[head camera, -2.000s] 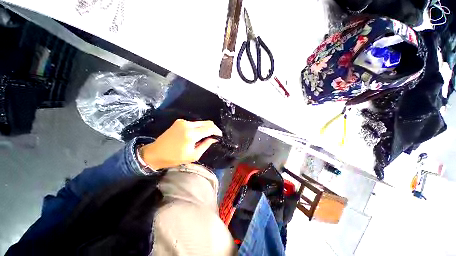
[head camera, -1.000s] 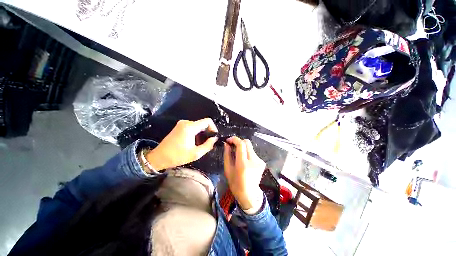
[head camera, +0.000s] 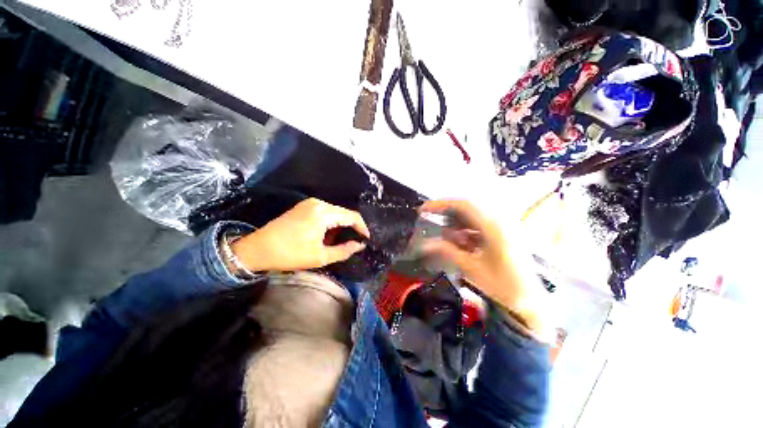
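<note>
A dark cloth with silvery specks (head camera: 387, 224) lies over my lap below the table edge. My left hand (head camera: 301, 237) pinches the edge of this cloth between thumb and fingertips. My right hand (head camera: 473, 251) is blurred, to the right of the cloth near the table edge, apart from my left hand. Its fingers are bent, and I cannot tell if it holds a needle or thread. A clear plastic bag (head camera: 167, 163) with dark trim lies to the left of my left hand.
On the white table (head camera: 276, 50) lie black-handled scissors (head camera: 415, 100), a brown-grey strip (head camera: 371, 71), a thin red tool (head camera: 458, 145), an open floral bag (head camera: 552, 109) and loose chain (head camera: 177, 21). Yellow handles (head camera: 542, 204) show near the bag. A red basket (head camera: 397, 294) is beside the seat.
My right hand came into view, met my left hand at the cloth, then moved right and up away from it. My left hand stays at the cloth.
</note>
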